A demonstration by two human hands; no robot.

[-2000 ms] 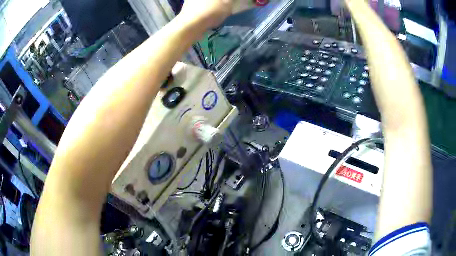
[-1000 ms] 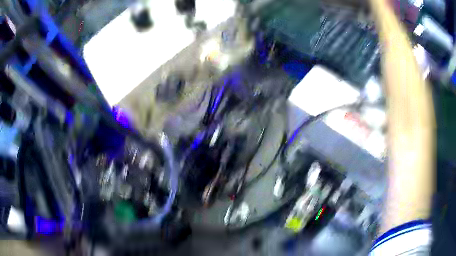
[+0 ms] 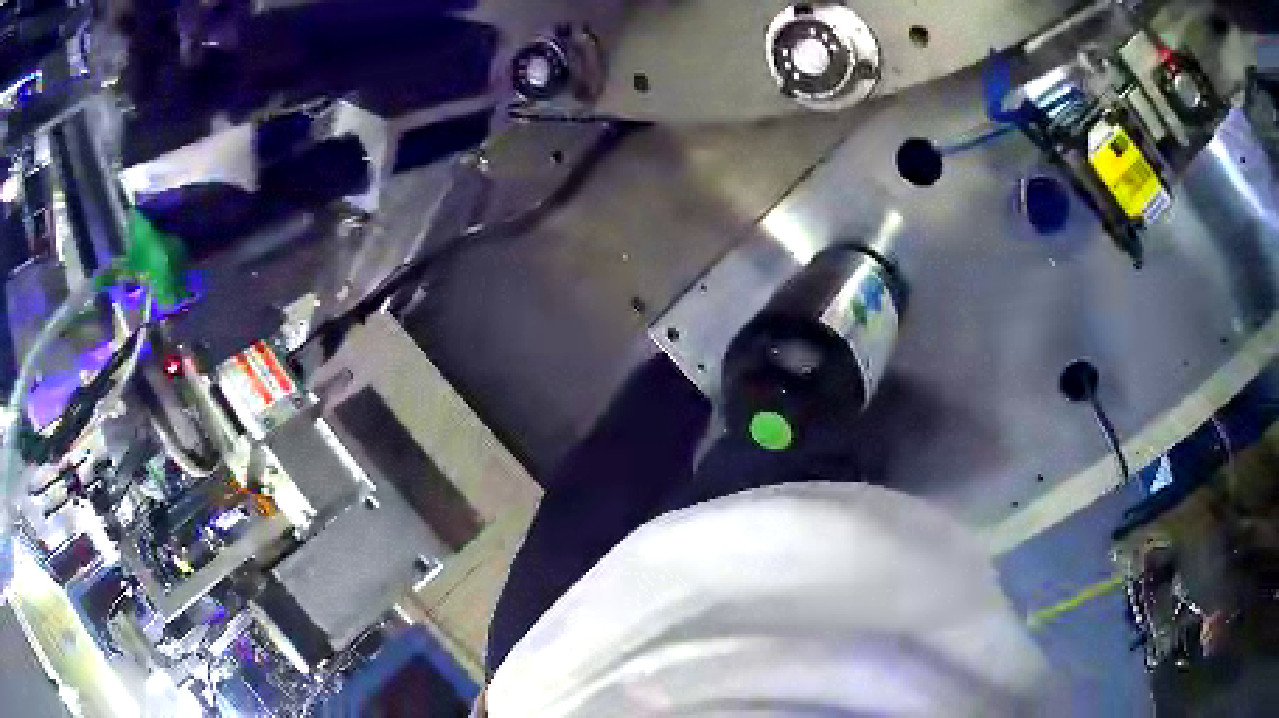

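Neither of my hands is in the picture. A black cylinder point(image 3: 809, 344) with a green dot on its end and a pale label stands on the metal base plate point(image 3: 982, 309), straight in front of me. The rotary indexing table point(image 3: 687, 63) curves across the top. One silver ringed station fixture point(image 3: 821, 53) sits on it, and another, smaller-looking ringed fixture point(image 3: 543, 66) is to its left. White cloth of my clothing fills the bottom middle and hides what is below the cylinder.
A small device with a yellow label point(image 3: 1125, 171) is at the upper right. A grey block mechanism point(image 3: 351, 554) and a red-labelled part point(image 3: 262, 379) are at the left, with wires and tubes. Blue floor with a yellow line point(image 3: 1077, 602) shows at the lower right.
The view has swung down from the cream control box and parts trays to the base plate. Both forearms showed at first, then one; now no hand shows. The cylinder has come into view.
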